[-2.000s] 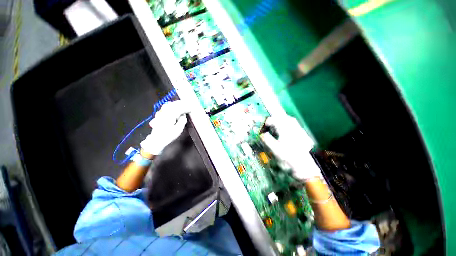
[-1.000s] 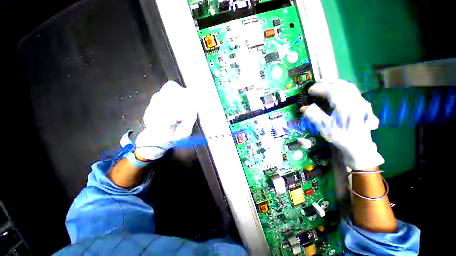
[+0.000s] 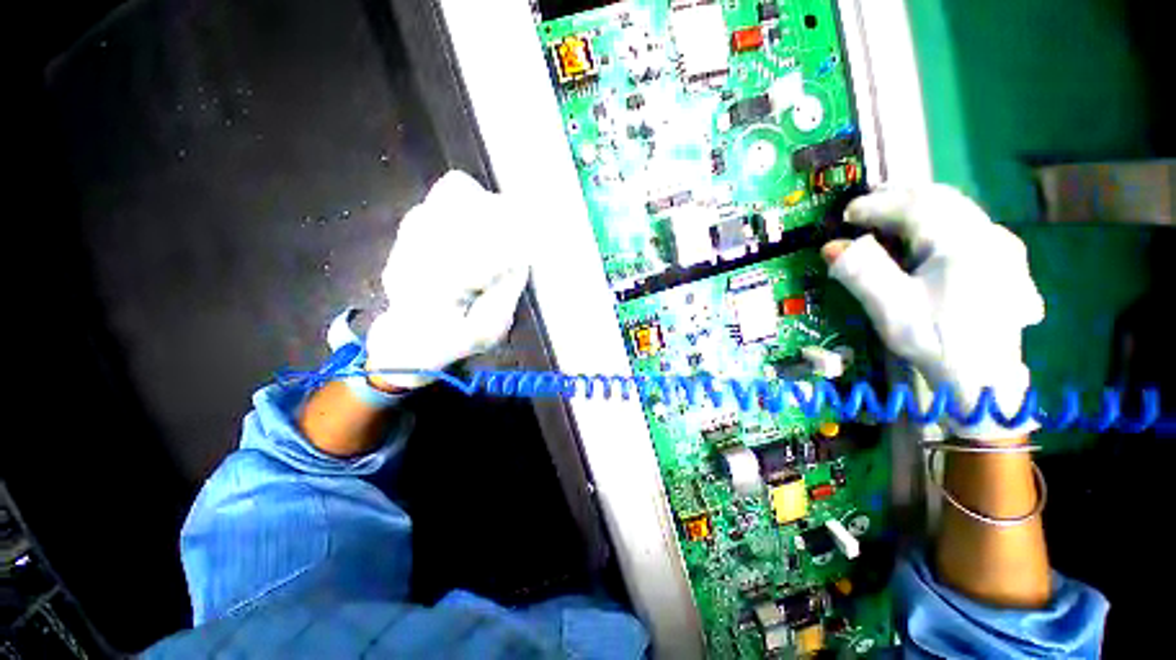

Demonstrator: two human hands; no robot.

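Observation:
Green circuit boards (image 3: 696, 142) crowded with components lie in a row between pale rails. My right hand (image 3: 948, 290), in a white glove, is at the right edge of the row, thumb and forefinger close together over the dark gap between two boards. Whether something small is between the fingertips I cannot tell. My left hand (image 3: 451, 277), also in a white glove, rests at the left rail with its fingers curled; no object shows in it. A blue coiled cord (image 3: 761, 393) runs from my left wrist across the boards and over my right wrist.
The pale left rail (image 3: 548, 232) runs along the boards. A large black tote (image 3: 245, 245) is to the left. A green surface (image 3: 1006, 90) lies beyond the right rail, with a grey bar (image 3: 1109, 191) at the far right.
The view has moved closer over the boards since the earliest frame. My right hand has moved from the lower boards to the gap between two boards. The blue cord now stretches across the boards.

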